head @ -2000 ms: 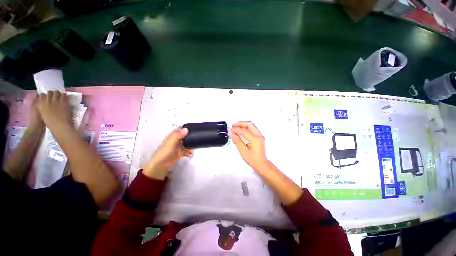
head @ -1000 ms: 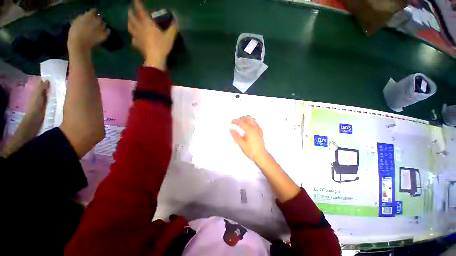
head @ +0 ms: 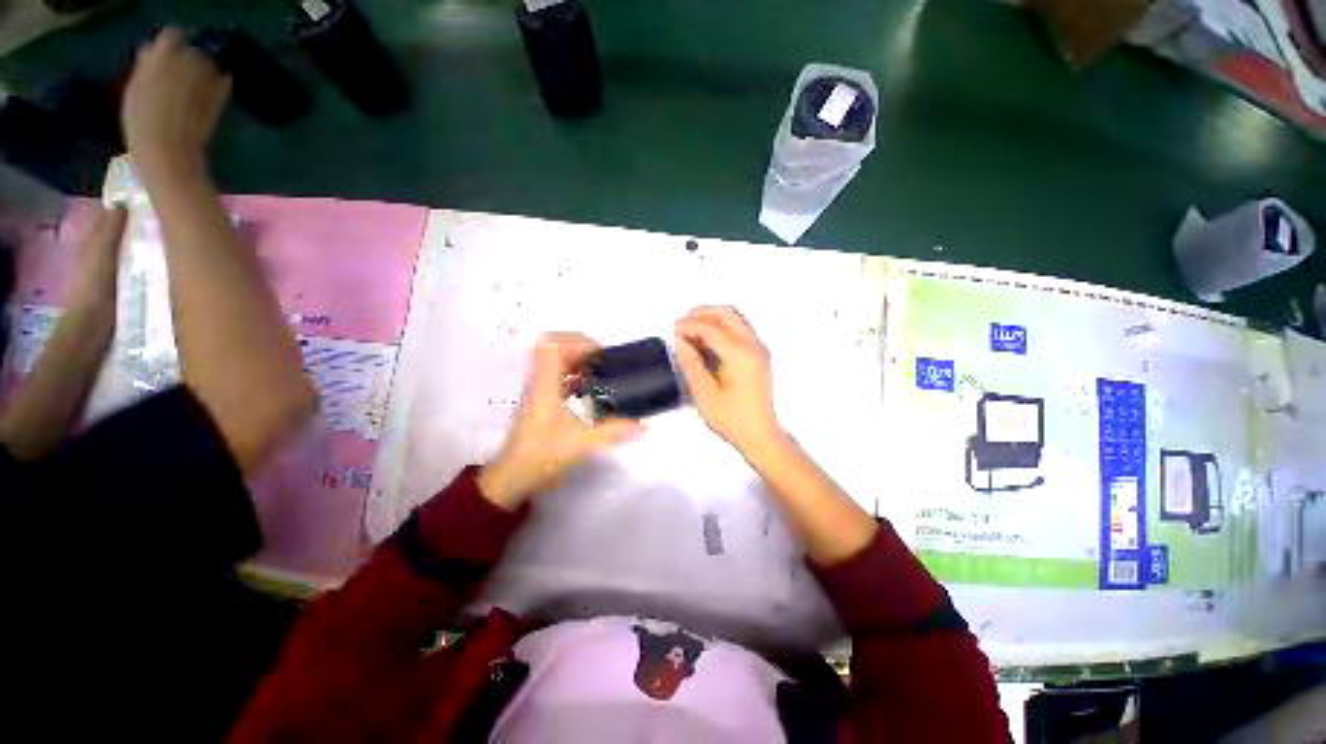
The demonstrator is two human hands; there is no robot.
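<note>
A black cylindrical lamp housing (head: 636,378) is held sideways above the white board in front of me. My left hand (head: 564,422) holds its left end, with the thumb below and the fingers above; small light details show at that end. My right hand (head: 727,378) is at its right end, fingers bent close against it. Whether the right fingers grip the housing or something small is hidden.
On the green belt (head: 655,146) stand several bare black units, one at upper centre (head: 560,58), and two white-sleeved units (head: 817,150) (head: 1240,250). A neighbour's arms (head: 218,276) are at left over pink sheet (head: 342,269). A printed carton (head: 1062,480) covers the right bench.
My left hand reached to the belt at upper left and came back with a black housing to my right hand. The sleeved units have moved right along the belt since one second ago.
</note>
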